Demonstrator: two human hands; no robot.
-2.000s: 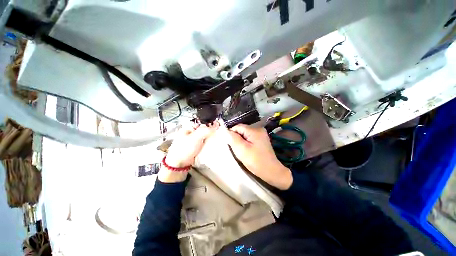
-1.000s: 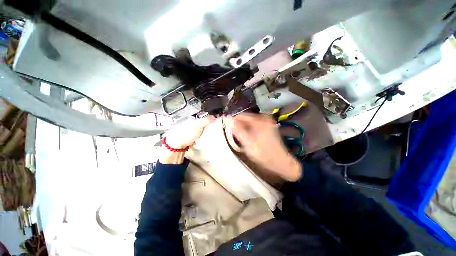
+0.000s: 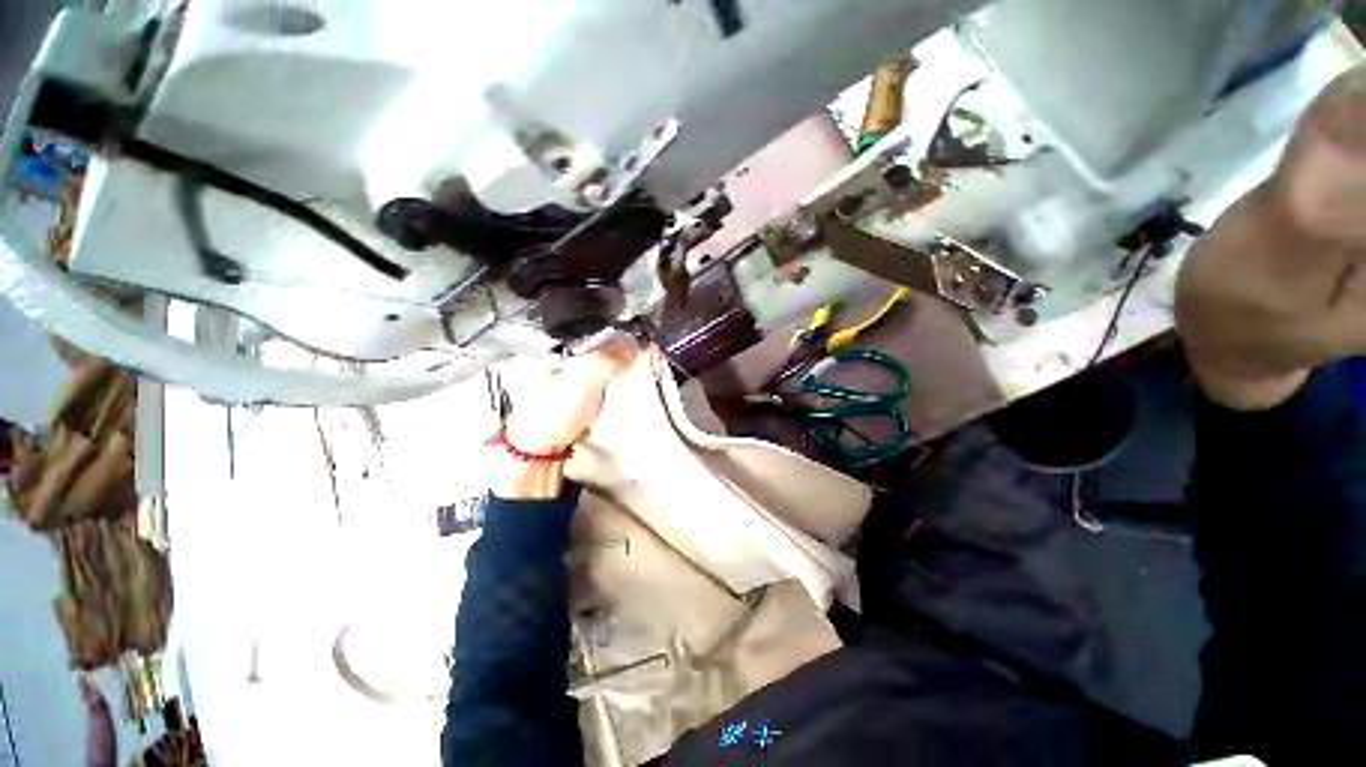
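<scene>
A beige canvas bag piece [image 3: 719, 502] runs from the needle area of the sewing machine [image 3: 577, 300] down over my dark apron. My left hand [image 3: 562, 397], with a red bead bracelet at the wrist, holds the bag's upper end close under the machine head; the fingertips are partly hidden there. My right hand [image 3: 1273, 255] is off the cloth, raised at the far right over the machine's edge, partly cut off by the frame and blurred. Its fingers cannot be made out, nor whether it holds anything.
Green-handled scissors [image 3: 857, 408] and a yellow-handled tool [image 3: 869, 322] lie right of the needle. A metal lever with a bracket [image 3: 981, 285] stands behind them. A thread spool [image 3: 887, 105] is at the back. Brown bundles [image 3: 113, 555] are at the left.
My right hand has let go of the cloth and moved far right. The cloth's right edge now hangs loose and the scissors are uncovered. My left hand has stayed near the needle.
</scene>
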